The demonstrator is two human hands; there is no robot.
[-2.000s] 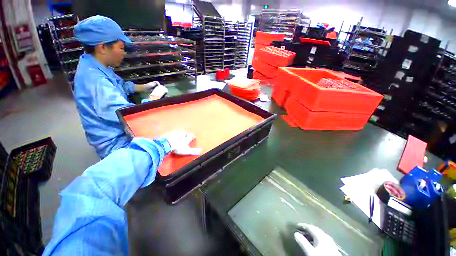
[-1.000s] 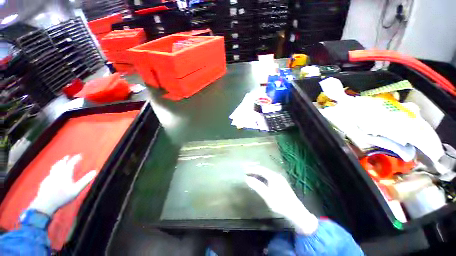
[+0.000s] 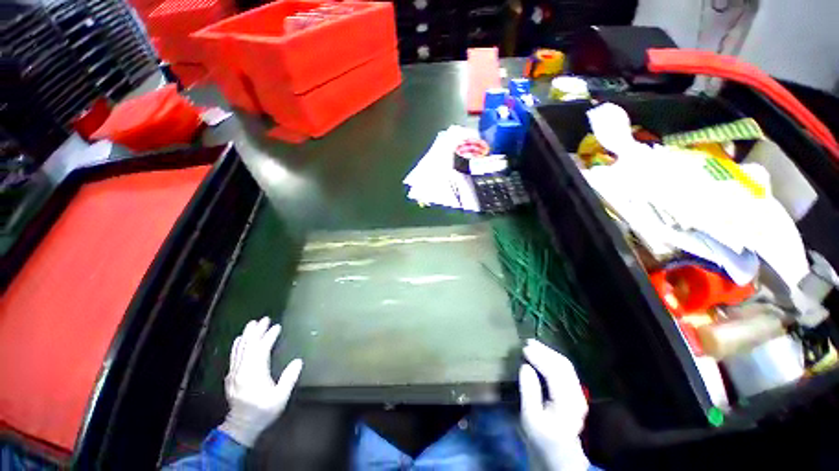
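A greyish, glossy work mat (image 3: 405,308) lies on the dark green bench in front of me, with nothing on it. My left hand (image 3: 258,382), in a white glove, is at the mat's left front corner, fingers apart and empty. My right hand (image 3: 552,400), in a white glove, is at the mat's right front corner, thumb apart from the fingers, with nothing visible in it. A black tray (image 3: 244,198) at the left has a red-orange liner sheet (image 3: 92,285) lying flat in it.
Thin green strips (image 3: 543,281) lie along the mat's right edge. A black scrap bin (image 3: 603,267) stands at the right. Papers (image 3: 442,175), a tape roll (image 3: 470,152), a calculator (image 3: 501,190) and a blue holder (image 3: 501,124) are beyond the mat. Red-orange crates (image 3: 322,83) stand at the back left.
The view has turned right, away from the coworker. My left hand has left the liner sheet and come to the mat's left side. My right hand has moved to the mat's front right corner.
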